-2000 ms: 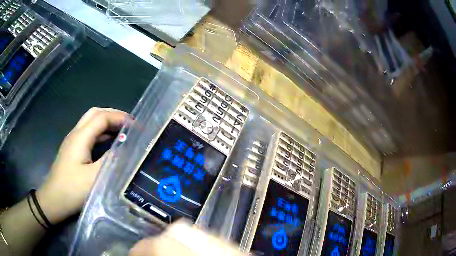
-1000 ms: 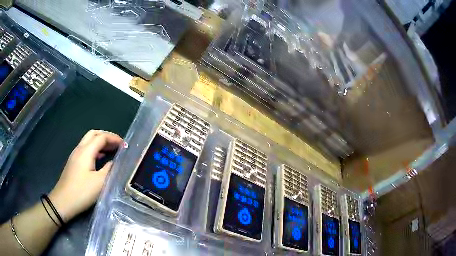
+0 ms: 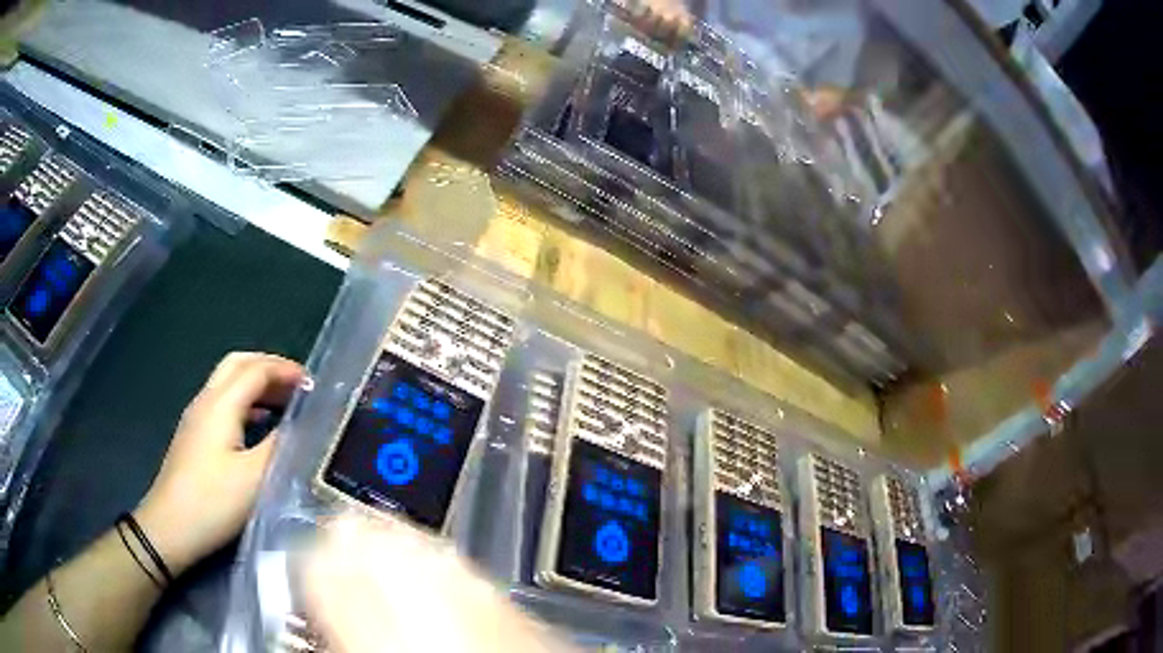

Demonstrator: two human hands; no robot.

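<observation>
A clear plastic tray point(image 3: 508, 523) holds a row of gold keypad phones point(image 3: 612, 478) with black screens and blue marks. My left hand point(image 3: 223, 440) grips the tray's left edge, thumb and fingers around the rim. My right hand point(image 3: 415, 593) is blurred and cut off by the bottom edge. It is over the near row of the tray, below the leftmost phone point(image 3: 408, 415), and covers most of a pocket there. Its fingertips are not clear, and I cannot tell whether it holds anything.
Another tray of phones point(image 3: 58, 287) lies at the far left on the dark green mat point(image 3: 191, 319). Clear plastic pieces point(image 3: 300, 96) lie on a grey board. A wooden board point(image 3: 625, 274) and stacked trays point(image 3: 714, 217) are behind. Another person's hand point(image 3: 657, 18) shows at the top. Cardboard point(image 3: 1020, 344) is at right.
My right hand has come back into view over the tray's near row, where a pale keypad showed before. My left hand stays on the tray edge. The view has shifted slightly.
</observation>
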